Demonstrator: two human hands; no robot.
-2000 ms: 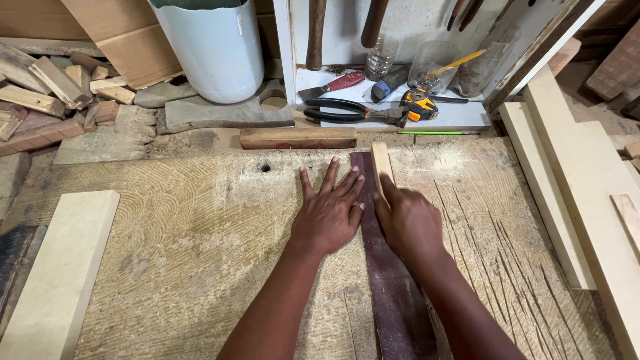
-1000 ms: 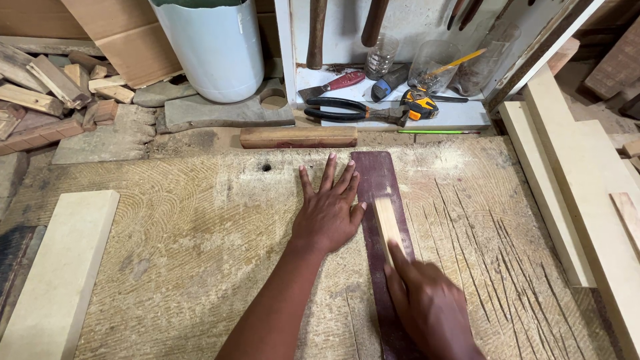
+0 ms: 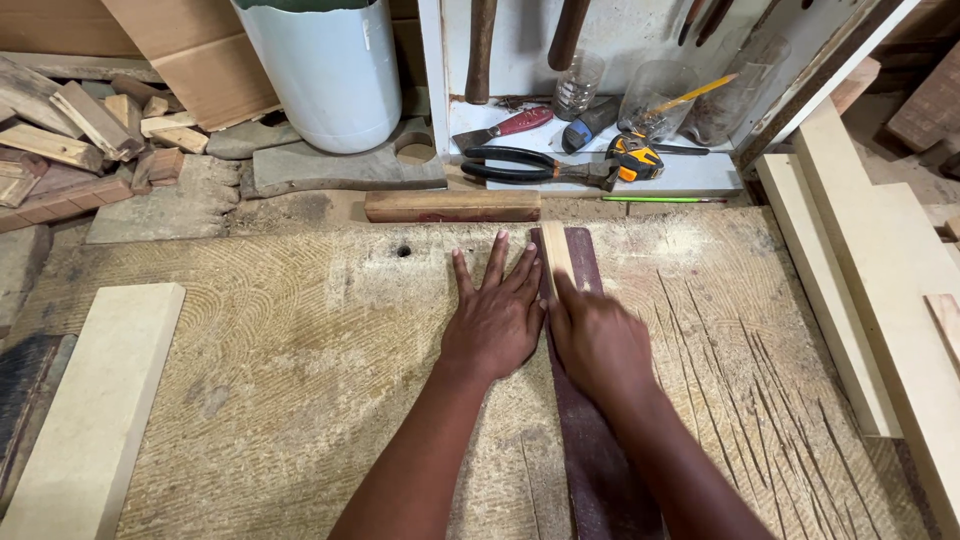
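A long dark-red strip of sandpaper [image 3: 592,450] lies lengthwise on the wooden workbench [image 3: 285,420]. On its far end rests a slim pale piece of wood [image 3: 556,251], held in my right hand [image 3: 604,341], whose fingers curl over the wood's near part and hide it. My left hand [image 3: 495,322] is spread flat, palm down, on the bench, its thumb and index finger at the strip's left edge. Pale sawdust lies about the strip's far end. Just beyond that end a reddish-brown wooden block [image 3: 454,205] lies crosswise.
Behind the bench are pincers [image 3: 525,166], a tape measure [image 3: 634,156], a scraper [image 3: 506,126], a green pencil [image 3: 664,199] and a white plastic container [image 3: 322,75]. Pale boards lie at left [image 3: 97,405] and right [image 3: 885,247]. Wood offcuts [image 3: 82,142] are piled at the back left.
My right hand, with the pale wood, was nearer me on the strip one second ago and is back at the far end, about where it was two seconds ago. My left hand has stayed in place.
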